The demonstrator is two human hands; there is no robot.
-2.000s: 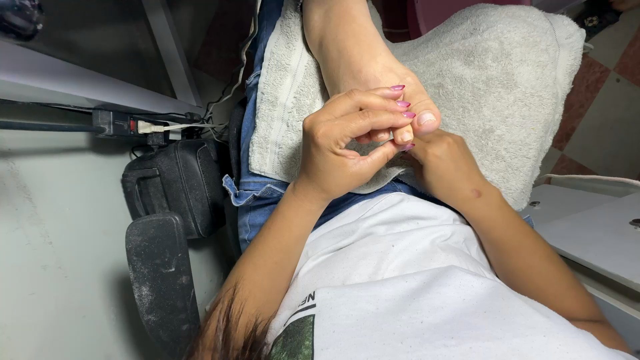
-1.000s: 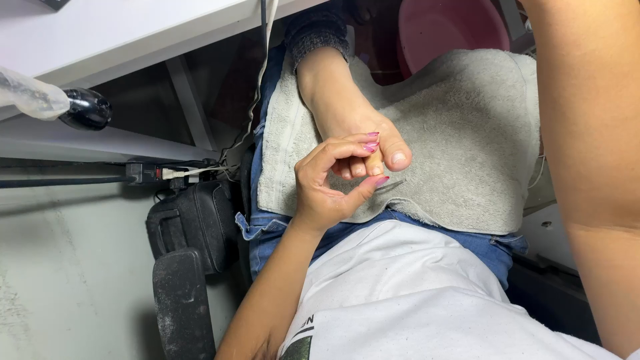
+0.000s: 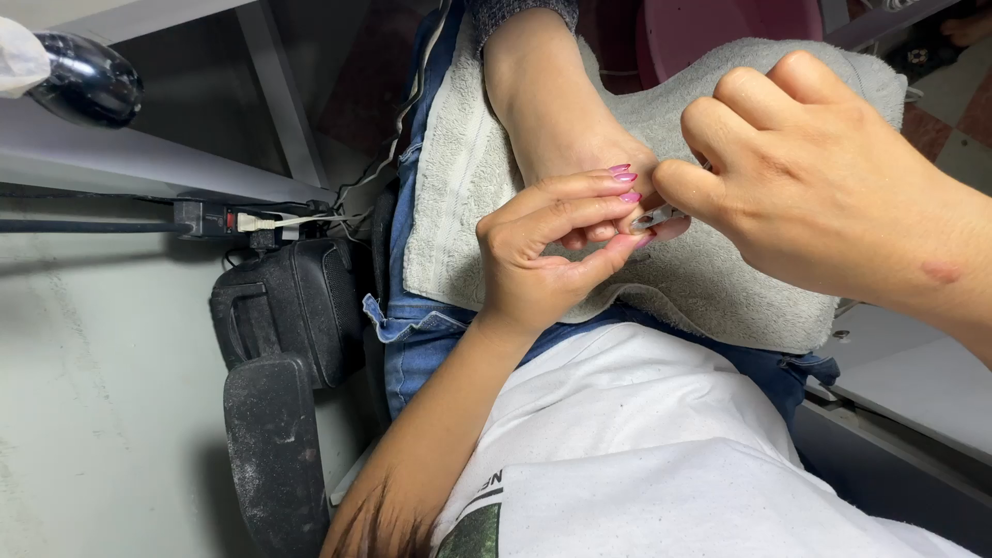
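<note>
Another person's bare foot (image 3: pixel 550 108) rests on a grey towel (image 3: pixel 744 271) over my lap. My left hand (image 3: pixel 550 240) holds its toes from the near side, with fingertips and thumb around a toe beside the big toe. From the right, my right hand (image 3: pixel 790 163) is closed on a small metal tool (image 3: pixel 655 218), which looks like a nail clipper. Its metal end lies at the tip of the held toe. My right fingers hide most of the tool and part of the big toe.
A pink basin (image 3: pixel 721 35) stands beyond the towel. At the left are a black case (image 3: pixel 287 310), a dusty black armrest (image 3: pixel 275 457) and a power strip (image 3: pixel 205 219) with cables. A glossy black rounded object (image 3: pixel 89 77) juts in at upper left. White furniture (image 3: pixel 914 372) stands at right.
My right hand was at the toes, then raised at the right with only the forearm showing; now it is back at the foot with the metal tool. My left hand has stayed on the toes.
</note>
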